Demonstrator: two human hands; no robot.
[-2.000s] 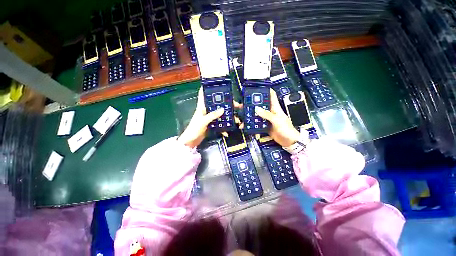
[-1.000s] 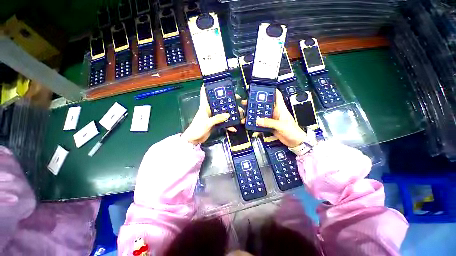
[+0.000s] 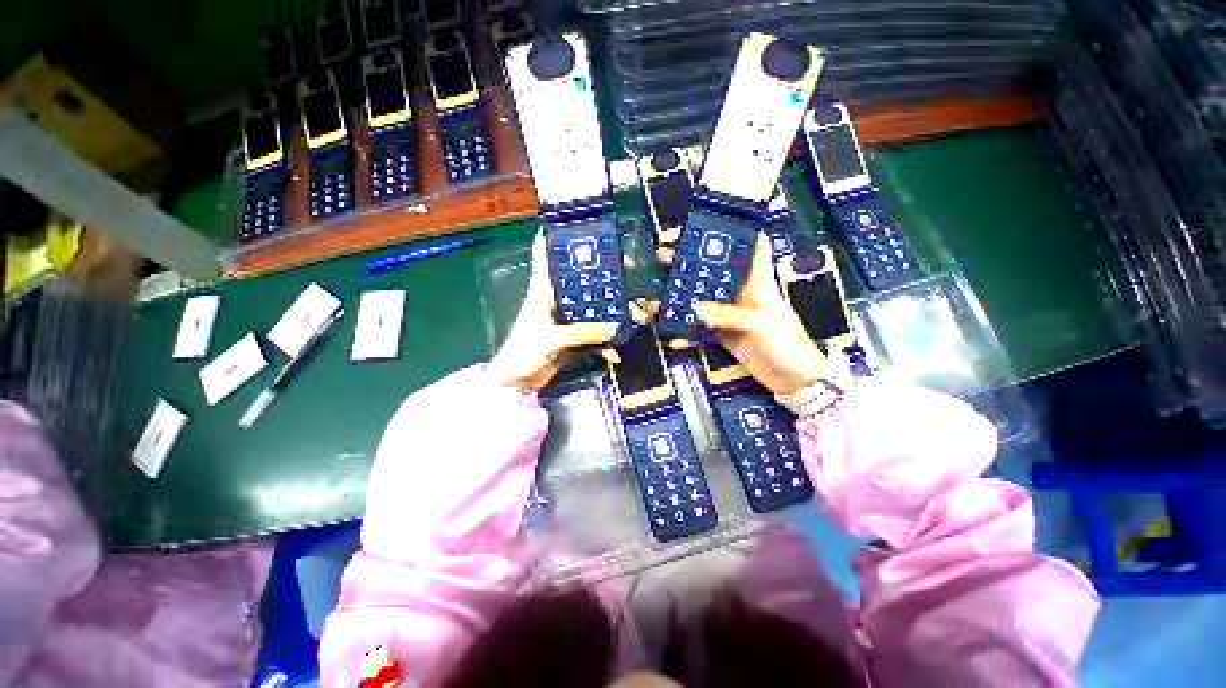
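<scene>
My left hand [image 3: 541, 329] holds an open flip phone [image 3: 566, 148] by its dark blue keypad half, thumb on the lower keys. My right hand [image 3: 764, 327] holds a second open flip phone [image 3: 757, 128] the same way, tilted to the right. Both displays are lit white with small marks. Both phones are raised over a clear blister tray [image 3: 592, 551], which holds several open phones with dark displays, such as one at the front [image 3: 662, 470]. The hands partly hide the tray's middle.
Several white batteries [image 3: 379, 325] and a marker pen [image 3: 282, 376] lie on the green mat at left. A blue pen [image 3: 420, 255] lies near the orange-brown ledge. A filled phone tray [image 3: 330, 208] stands rear left. Stacked trays [image 3: 834, 54] rise behind and at right. A pink sleeve shows far left.
The right-hand phone has tilted further right, and its top has moved right. The left-hand phone has shifted slightly and stands more upright than one second ago. Both displays stay lit.
</scene>
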